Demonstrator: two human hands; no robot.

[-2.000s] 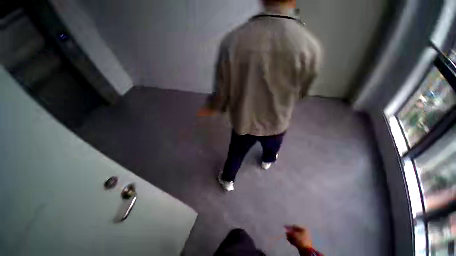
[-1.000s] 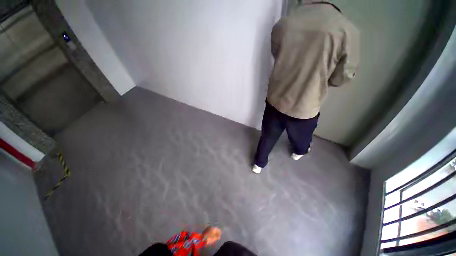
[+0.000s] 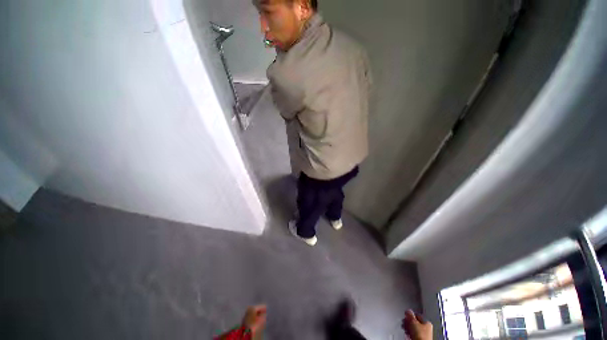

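My left hand [image 3: 255, 317], small and blurred with a red sleeve, is at the bottom edge left of centre. My right hand [image 3: 417, 326] is at the bottom edge right of centre, partly cut off, with its fingers looking curled. No held object shows in either hand, but the finger detail is too poor to be sure. A person in a beige jacket [image 3: 326, 99] and dark trousers stands ahead at an opening, between a white wall end and a grey-green surface, head turned to the left.
The white wall end [image 3: 256, 216] stands left of the person. A shiny steel rail [image 3: 228, 70] shows beyond it. Grey floor [image 3: 166, 265] runs below and through the opening. A window [image 3: 526, 305] is at the lower right. A dark shoe, blurred, shows at the bottom.
The person is now nearer the opening and has turned the head left. The view has shifted, showing the opening and rail. Both my hands now show at the bottom; one second ago only one did.
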